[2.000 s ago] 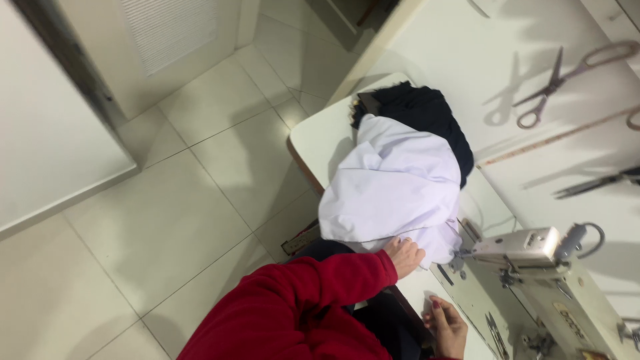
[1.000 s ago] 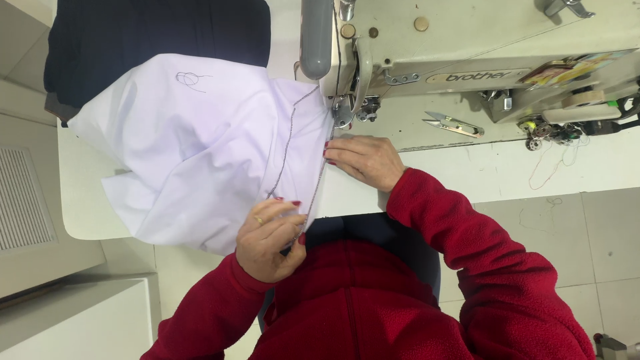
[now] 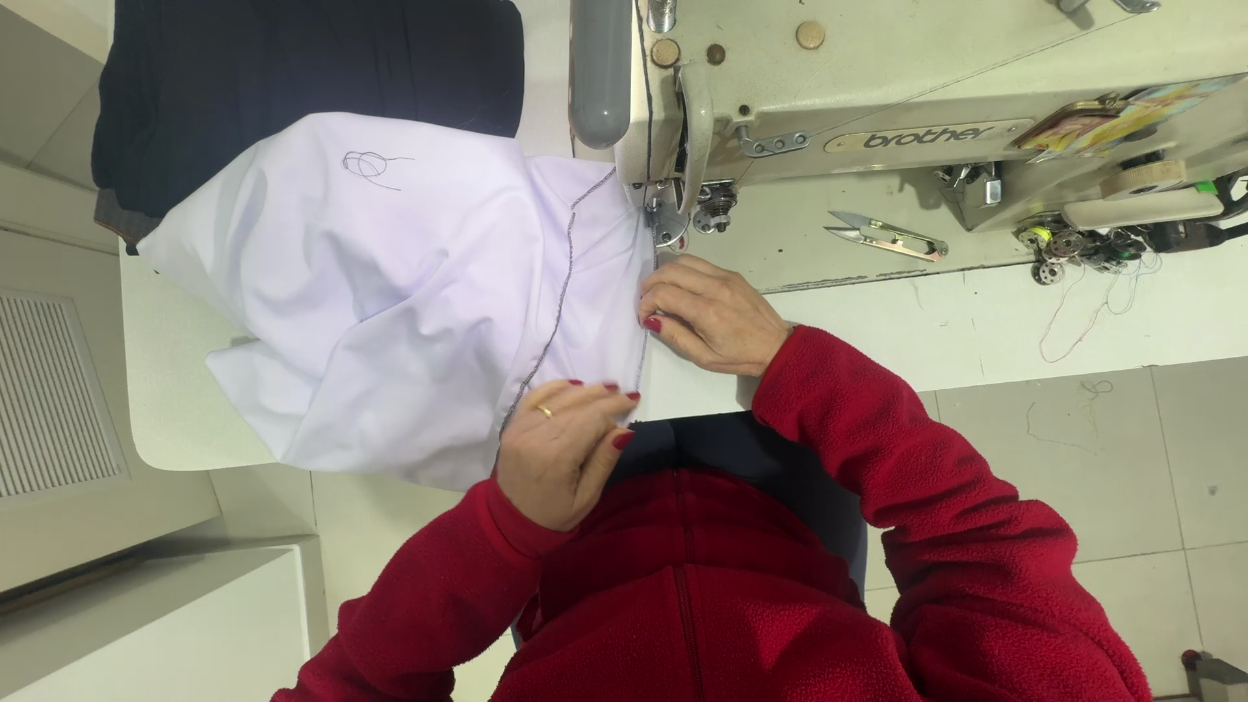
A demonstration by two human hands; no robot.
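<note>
White fabric [image 3: 390, 292] with dark stitched edges lies across the table, its right edge reaching the presser foot area of a Brother sewing machine [image 3: 829, 117]. My right hand [image 3: 717, 317] rests just below the needle area, fingertips pinching the fabric's right edge. My left hand [image 3: 565, 448], slightly blurred, holds the same edge nearer my body, at the table's front. A loose dark thread [image 3: 370, 166] lies curled on the fabric. Folded dark fabric [image 3: 312, 78] sits behind the white one. The needle itself is hard to make out.
Thread snips [image 3: 889, 237] lie on the machine bed, right of the needle area. Several bobbins [image 3: 1053, 253] with loose threads are farther right. The white tabletop [image 3: 195, 409] ends just before my body. A white cabinet [image 3: 195, 624] stands at lower left.
The view swung greatly after the first frame. Since one second ago, my left hand has shifted slightly along the fabric's edge, while my right hand stays by the needle area.
</note>
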